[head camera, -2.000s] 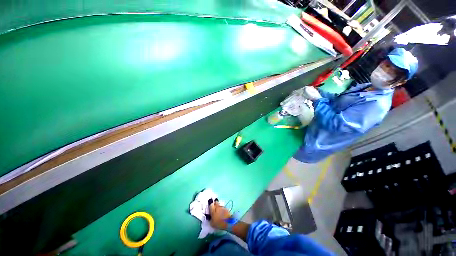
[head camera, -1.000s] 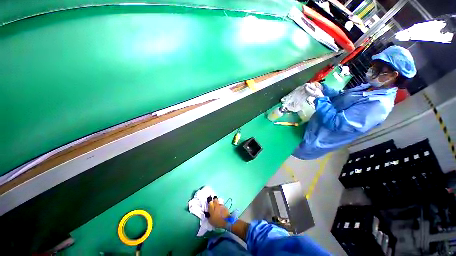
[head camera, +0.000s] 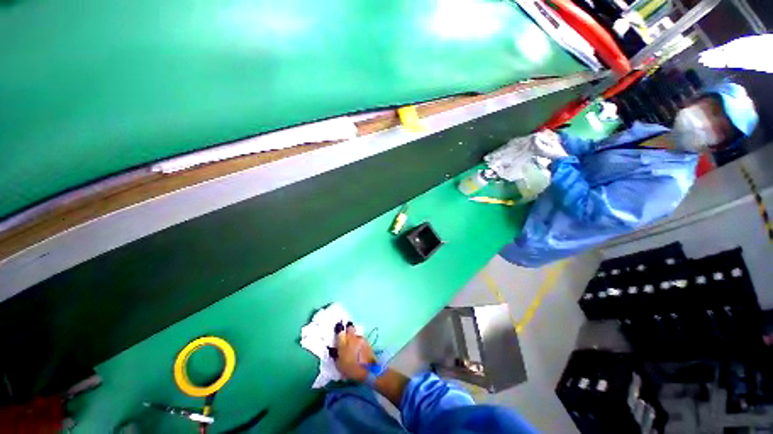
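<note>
My right hand (head camera: 352, 353), with black caps on the fingertips and a blue band at the wrist, is on a crumpled white wipe (head camera: 320, 332) lying on the green bench. The fingers are bent and pinch the wipe; whether anything else is under them cannot be told. My left hand is not in view.
A small black open box (head camera: 421, 242) and a small yellowish item (head camera: 399, 221) lie ahead. A yellow tape roll (head camera: 180, 370) and dark-handled pliers (head camera: 191, 414) lie at lower left. A coworker (head camera: 585, 191) handles white cloth; a dark conveyor (head camera: 254, 229) borders the bench.
The view has shifted, and the pliers by the tape roll show more fully. My right hand stays on the wipe. The coworker's head and arms have moved slightly.
</note>
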